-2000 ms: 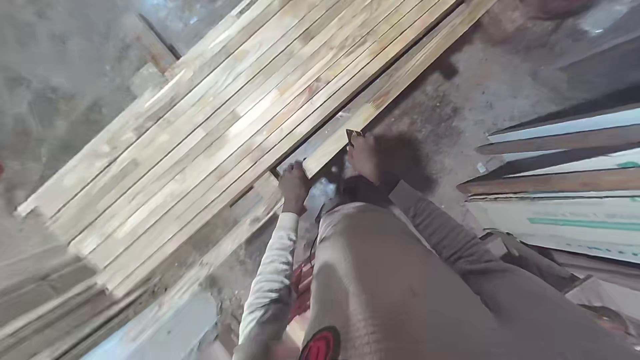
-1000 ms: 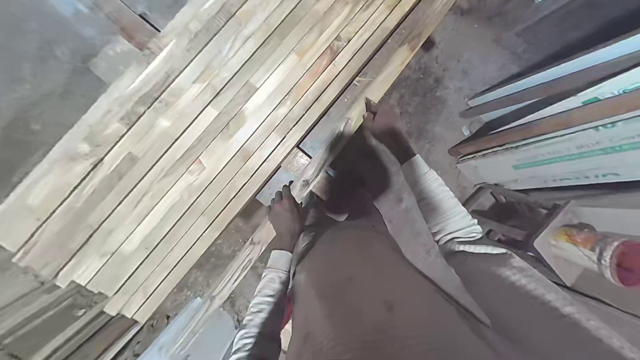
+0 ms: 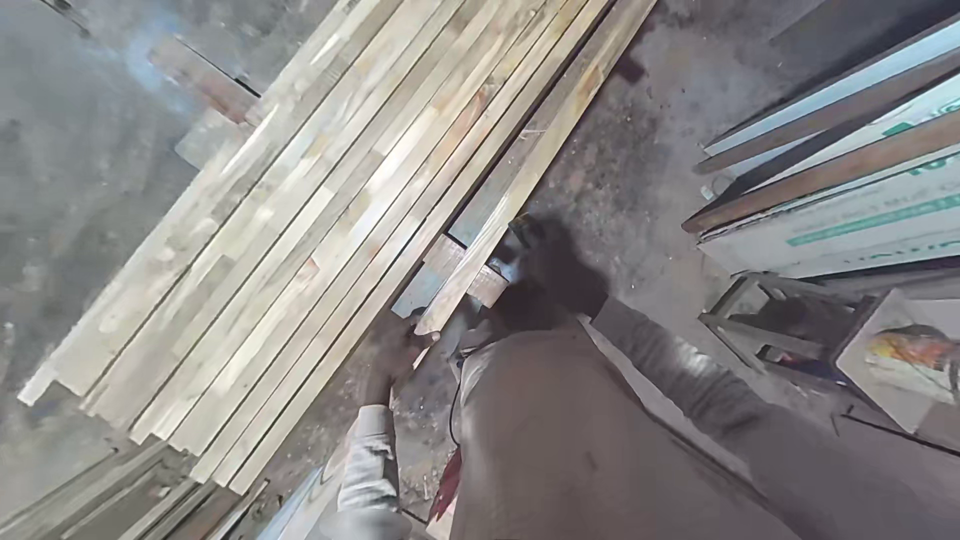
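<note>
Several long wooden strips (image 3: pixel 300 225) lie side by side, running diagonally. Along their right side, a separate narrow wooden strip (image 3: pixel 517 187) ends beside my left hand (image 3: pixel 394 341), whose fingers are at that near end; the grip is partly hidden. My right hand (image 3: pixel 551 262) is in dark shadow at the strip's right edge, near a small dark object (image 3: pixel 523 225) that I cannot identify. A short wooden block (image 3: pixel 487 285) sits under the separate strip, between my hands. Whether my right fingers close on anything is hard to see.
Boards with green print (image 3: pixel 847 225) stand at the right. Below them are a wooden frame (image 3: pixel 739 319) and a pale box (image 3: pixel 900 360). More timber (image 3: pixel 142 495) lies at the lower left. A support piece (image 3: pixel 206 82) juts out beyond the strips at the upper left.
The separate strip's near end now shows by my left hand, and it lies at a slight angle to the others. My right hand has moved back toward my body. The view has shifted.
</note>
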